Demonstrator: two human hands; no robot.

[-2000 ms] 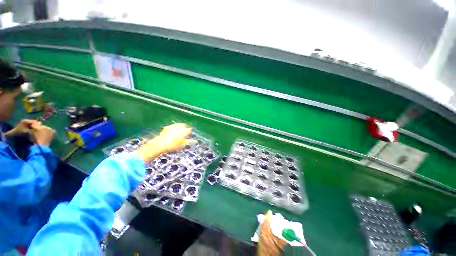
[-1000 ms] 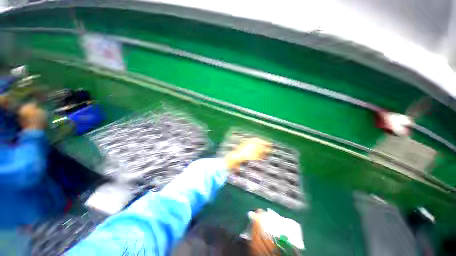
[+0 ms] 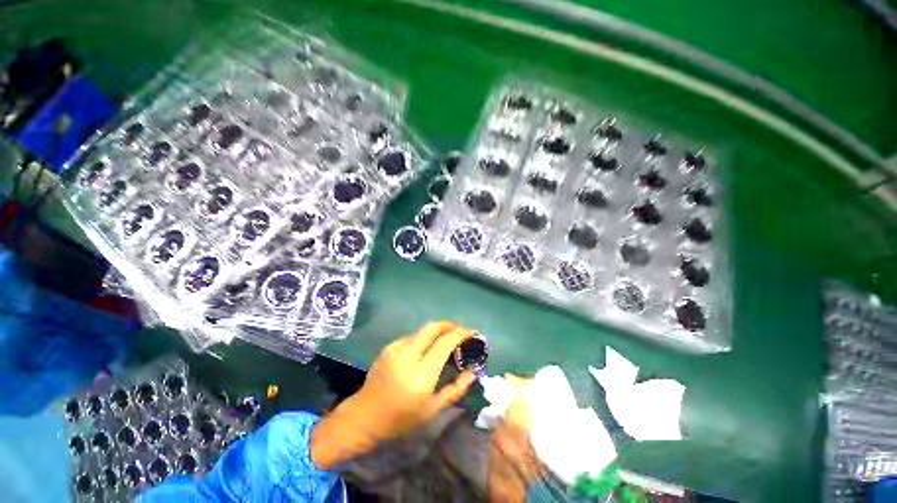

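Note:
My left hand (image 3: 398, 388) holds a small round dark lens (image 3: 471, 352) with a bright rim in its fingertips, near the bench's front edge. My right hand (image 3: 513, 447) is close beside it, partly hidden by a white cloth (image 3: 566, 422) that it holds. A green piece (image 3: 597, 484) shows below the cloth. Another white wipe (image 3: 644, 398) lies on the bench to the right. A clear tray (image 3: 713, 339) with rows of dark discs, some with a grid-like face, lies ahead.
An untidy stack of clear trays (image 3: 325, 246) lies at the left; another tray (image 3: 138, 432) sits lower down. Loose round parts (image 3: 409, 243) lie between stack and front tray. A grey tray (image 3: 858, 393) is at the right edge. A blue item (image 3: 69, 118) and a person's blue sleeve (image 3: 44, 334) are left.
The view has tipped down and closer. My left hand has moved from the trays back beside my right hand and now holds a lens. The white wipe now shows as two separate pieces.

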